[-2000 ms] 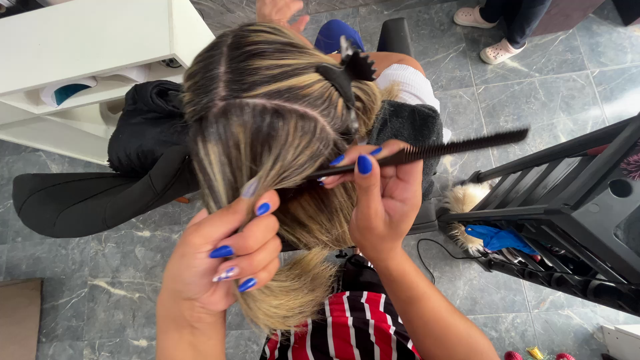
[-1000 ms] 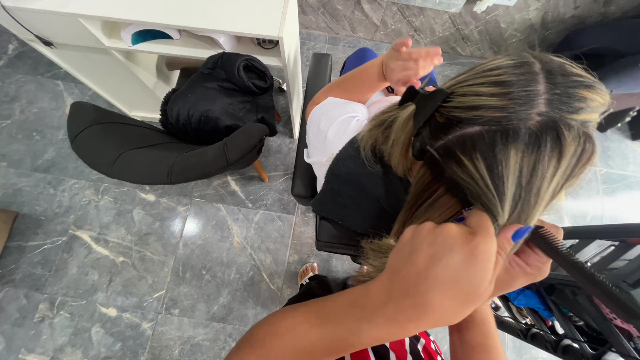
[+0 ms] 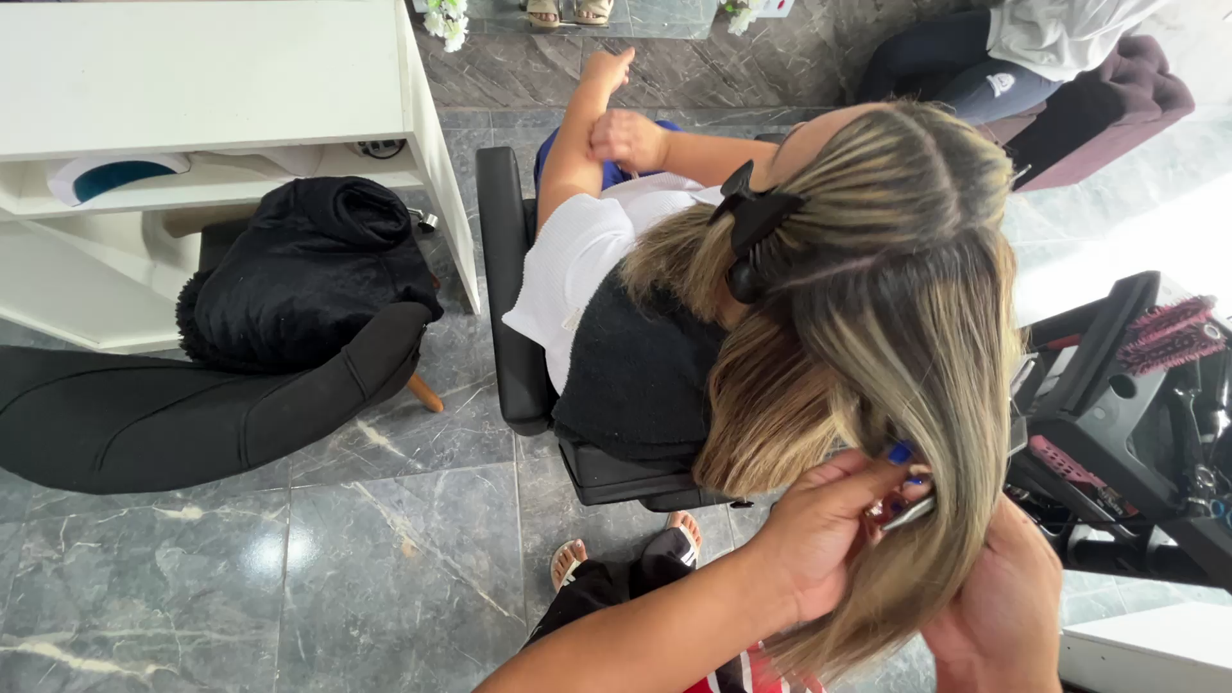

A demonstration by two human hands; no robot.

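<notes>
A seated person's straight, highlighted hair (image 3: 953, 346) hangs in a long section toward me. A black claw clip (image 3: 756, 217) holds part of the hair at the side of the head. My left hand (image 3: 833, 539) grips the section's near side, blue nails against the strands. A small shiny silver and reddish item (image 3: 905, 512) shows at its fingers; its kind is unclear. Behind the same section is my right hand (image 3: 1011, 587), its fingers mostly covered by hair, so its hold cannot be told. A black towel (image 3: 640, 371) lies over the person's shoulders. No comb can be made out.
A black trolley (image 3: 1145, 404) with a pink round brush (image 3: 1169, 335) and tools stands at the right. At the left are a black chair (image 3: 327, 395), a black fluffy garment (image 3: 318, 269) and a white desk (image 3: 202, 77). Another person (image 3: 1020, 67) sits at the upper right.
The view has swung. The comb visible at my right hand earlier no longer shows. My hands are now lower on the hair section, on either side of it. The seated person's hand has moved onto the other arm.
</notes>
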